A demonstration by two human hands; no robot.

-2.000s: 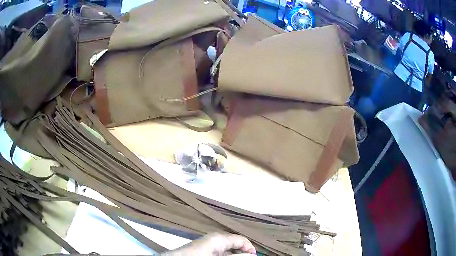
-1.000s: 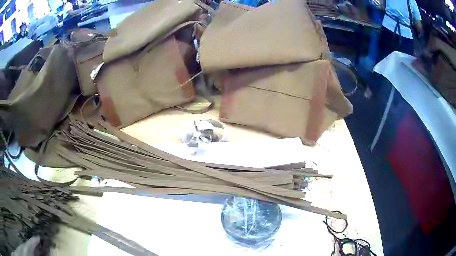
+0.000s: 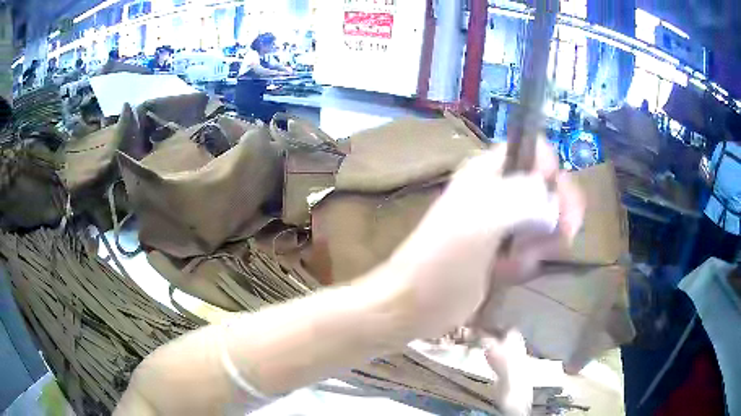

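My left arm, with a pale band on the wrist, crosses from the lower left. My left hand [image 3: 500,203] is raised in front of the bags, blurred, and closed around brown straps [image 3: 532,73] that stand up past the top edge. A pale, blurred finger-like shape [image 3: 509,374] shows low over the table; it may be part of my right hand, but its grip cannot be told. More brown straps [image 3: 422,378] lie on the table below, partly hidden by my arm.
Brown bags [image 3: 211,191] are piled across the back, one bag [image 3: 561,309] behind my hand. Another strap bundle [image 3: 89,317] lies at the left. A person [image 3: 258,69] is in the background near a white board with a red label [image 3: 370,36]. White material [image 3: 715,301] is at the right.
The view has swung up and left. My left arm has come in across the picture, with straps held upright. The round clear container and black cord no longer show.
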